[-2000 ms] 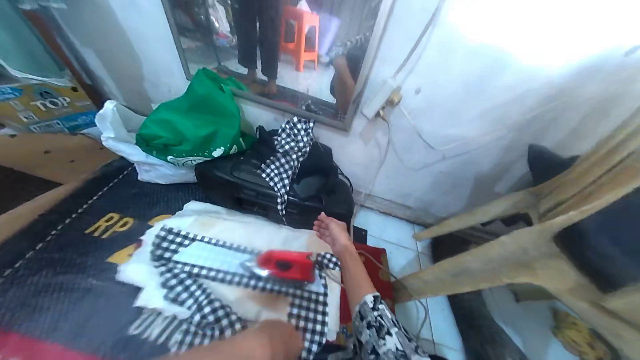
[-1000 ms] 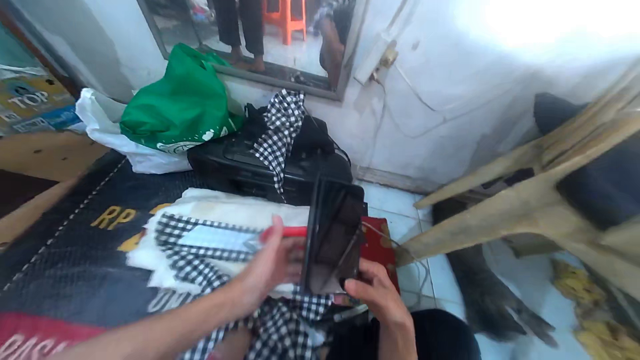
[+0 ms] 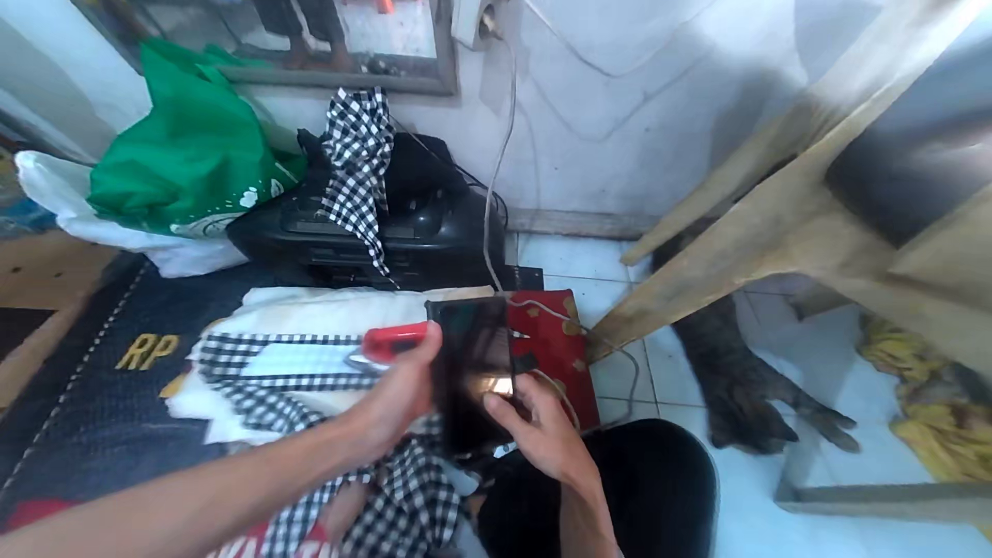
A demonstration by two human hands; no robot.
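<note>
Both my hands hold a dark smartphone or small tablet (image 3: 473, 372), upright in front of me with its screen towards me. My left hand (image 3: 399, 395) grips its left edge; my right hand (image 3: 539, 426) holds the lower right edge, thumb on the screen. Behind the left hand, a red clothes iron (image 3: 391, 341) rests at the right end of a pale strip (image 3: 298, 360) on black-and-white checked fabric (image 3: 263, 403). A folded white cloth (image 3: 310, 306) lies under that fabric. More checked fabric (image 3: 418, 496) is bunched below my hands, near my lap.
A black printer-like device (image 3: 418, 248) with a checked cloth piece (image 3: 360, 147) on it stands against the wall, beside a green bag (image 3: 190, 147). A cable runs from the wall socket (image 3: 484, 23) past a red patterned surface (image 3: 554, 341). Right: a beige plastic chair (image 3: 759, 225) and a grey cat (image 3: 721, 372).
Two seconds ago my right hand was raised, empty, beside the iron, and my left was low on the checked fabric. Both hands have since come to hold the dark device.
</note>
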